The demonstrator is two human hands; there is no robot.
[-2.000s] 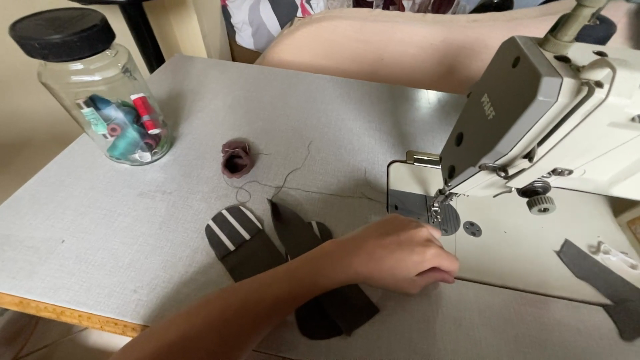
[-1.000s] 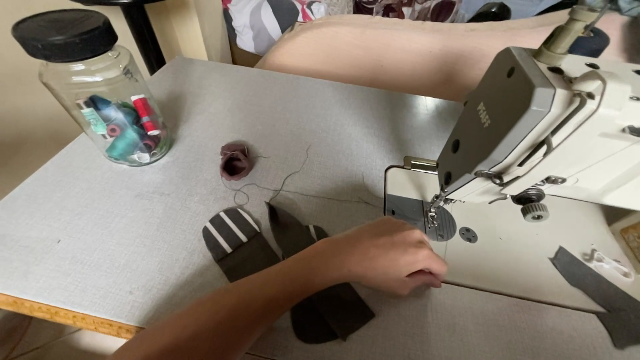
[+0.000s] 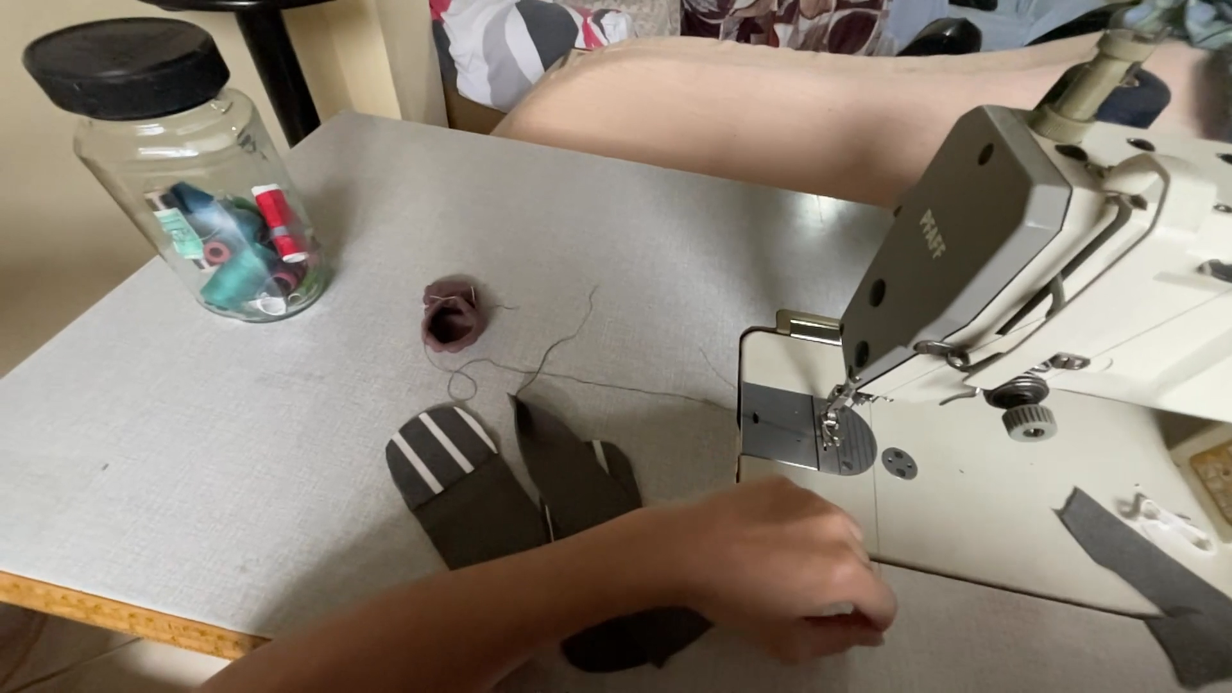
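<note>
My left hand (image 3: 799,577) is curled with its fingertips pressed together, low over the table just in front of the sewing machine bed. Something small and pale shows between the fingers, too unclear to name. Under my forearm lie dark fabric pieces (image 3: 481,515), one with a rounded, white-striped end (image 3: 443,448). Up and to the right of the hand is the presser foot (image 3: 830,423) of the Pfaff sewing machine (image 3: 962,231), above its needle plate (image 3: 789,423). A loose thread (image 3: 616,385) runs from near the fabric towards that plate. My right hand is out of view.
A small rolled maroon fabric piece (image 3: 452,313) sits behind the dark pieces. At the back left stands a lidded clear jar (image 3: 197,192) with thread spools. A grey fabric strip (image 3: 1136,568) and a small white object (image 3: 1169,520) lie at the right.
My left hand has moved towards the near edge of the table, away from the presser foot. The fabric pieces under the forearm have stayed about where they were.
</note>
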